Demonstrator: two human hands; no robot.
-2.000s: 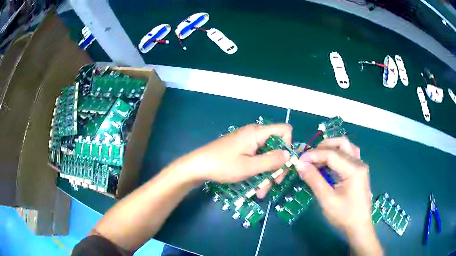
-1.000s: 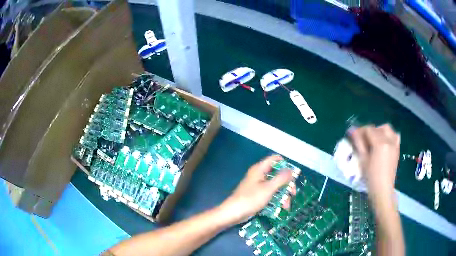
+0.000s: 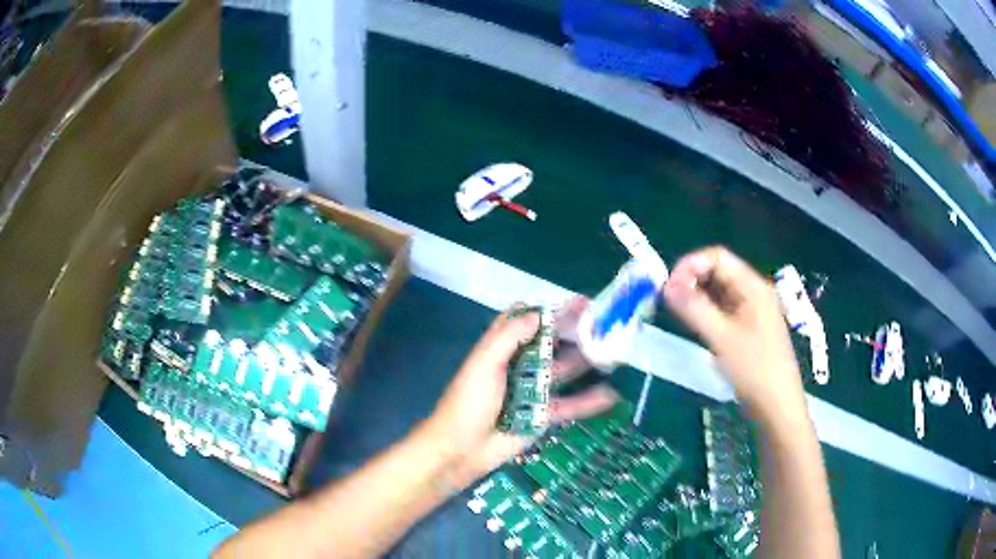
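Observation:
My left hand [image 3: 497, 382] holds a green PCB strip [image 3: 531, 377] upright between thumb and palm, its fingers spread to the right. A blurred white housing half with a blue centre [image 3: 623, 313] is between my hands, close to my left fingertips; whether it is touched is unclear. My right hand [image 3: 715, 295] is just right of the housing, fingers curled and blurred; whether it grips anything cannot be told. More green PCB panels [image 3: 606, 470] lie on the bench below my hands.
An open carton of PCBs [image 3: 355, 377] stands at left with raised brown flaps. A pale metal rail [image 3: 464, 275] divides bench and belt. On the belt lie a wired housing half [image 3: 494, 191] and several white parts. A blue bin [image 3: 639, 42] and dark-red wire bundle [image 3: 797, 104] are beyond.
The view has shifted. My right hand has come back from the belt towards my left hand. A blue-centred housing half is now between them. My left hand has opened its fingers, still keeping the PCB strip.

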